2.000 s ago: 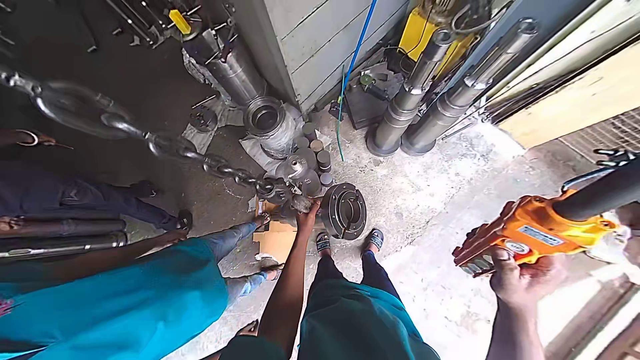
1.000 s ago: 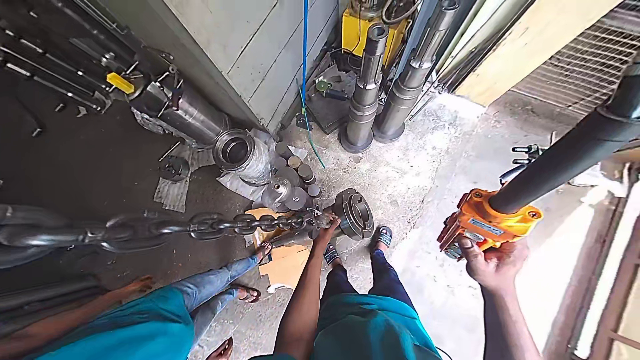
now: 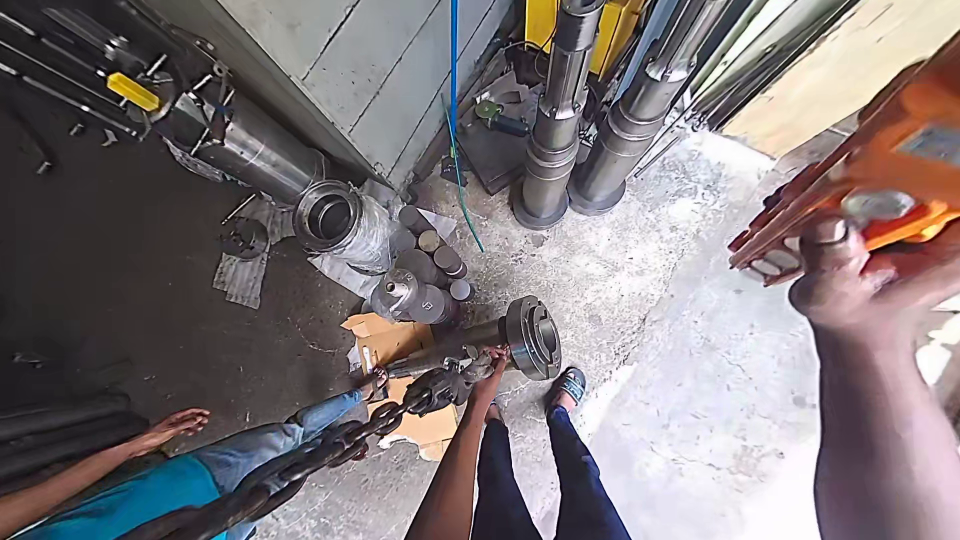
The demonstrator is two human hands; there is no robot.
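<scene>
My left hand (image 3: 496,360) is closed on a metal hook fitting (image 3: 474,369) at the lower end of a heavy steel chain (image 3: 330,442). Right beside the fingers is a thick flange ring (image 3: 534,337) on a dark metal shaft (image 3: 480,339), which lies slanted, its far end partly behind the chain and hook. At the right edge my right hand (image 3: 862,277) grips an orange hoist control pendant (image 3: 885,165), thumb on its lower part; much of the pendant is out of view. Under the shaft is a sheet of cardboard (image 3: 420,427).
At the left stands a co-worker, with a hand (image 3: 180,424) held out and a foot by the cardboard. Metal cylinders (image 3: 427,289) and a plastic-wrapped flanged tube (image 3: 330,217) stand ahead. Two tall machined shafts (image 3: 547,157) stand beyond, near a wall (image 3: 375,75).
The pendant in my right hand has come up closer to the camera. The flanged shaft, seen ring-on two seconds ago, now shows its length, tilted. My left hand stays at the chain's end.
</scene>
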